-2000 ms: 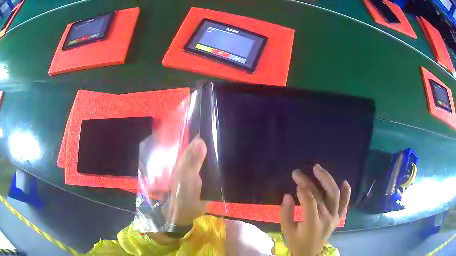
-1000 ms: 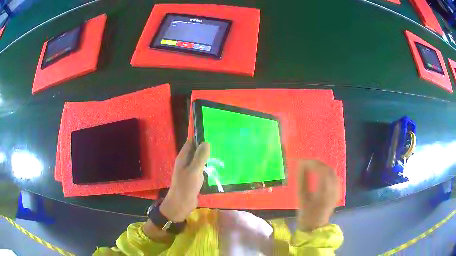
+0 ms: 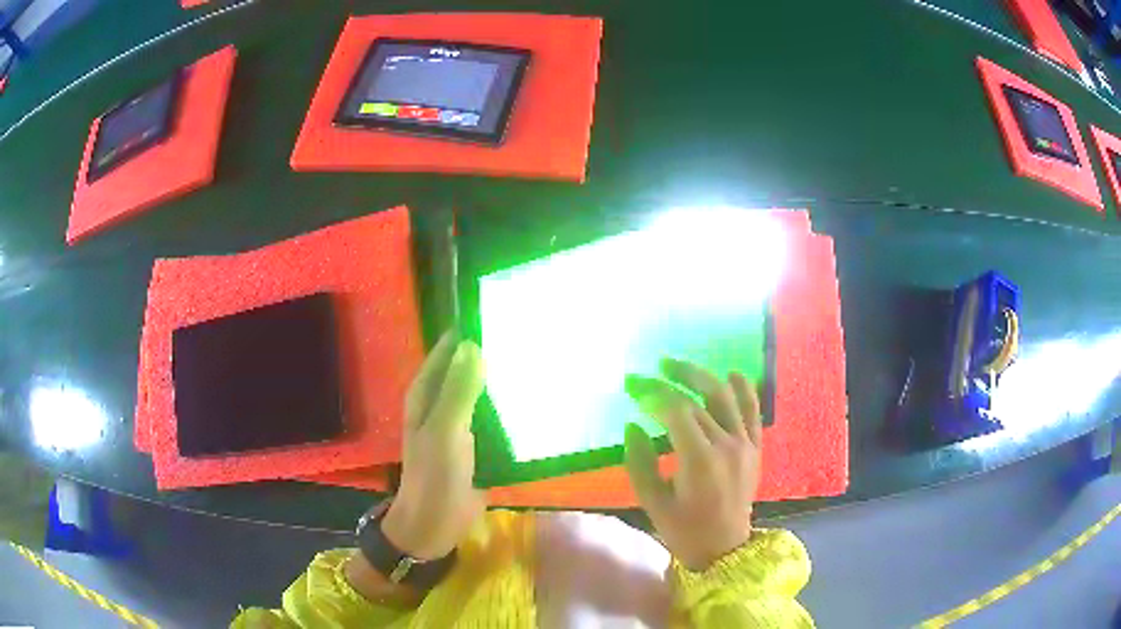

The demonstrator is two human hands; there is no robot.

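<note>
The tablet under test point(image 3: 566, 356) is in front of me over a red-orange foam pad point(image 3: 805, 369). Its screen shows bright green and white with strong glare at the upper right. My left hand point(image 3: 440, 455) holds the tablet's left edge, thumb on the frame. My right hand point(image 3: 703, 461) is spread over the lower right of the screen, fingertips at or just above the glass; contact cannot be told. A second dark tablet point(image 3: 258, 375) with a blank screen lies on red pads at the left.
Tablets with lit menus lie on red pads at the far side point(image 3: 433, 89), far left point(image 3: 133, 127) and far right point(image 3: 1042, 125) of the green worktop point(image 3: 738, 111). A blue fixture with a yellowish loop point(image 3: 980, 353) stands at the right, a thin dark stick point(image 3: 907, 382) beside it.
The black slab and glossy film seen earliest no longer show over the pad. Since the green screen frame, the tablet looks larger and glares, and my right hand has moved left over it.
</note>
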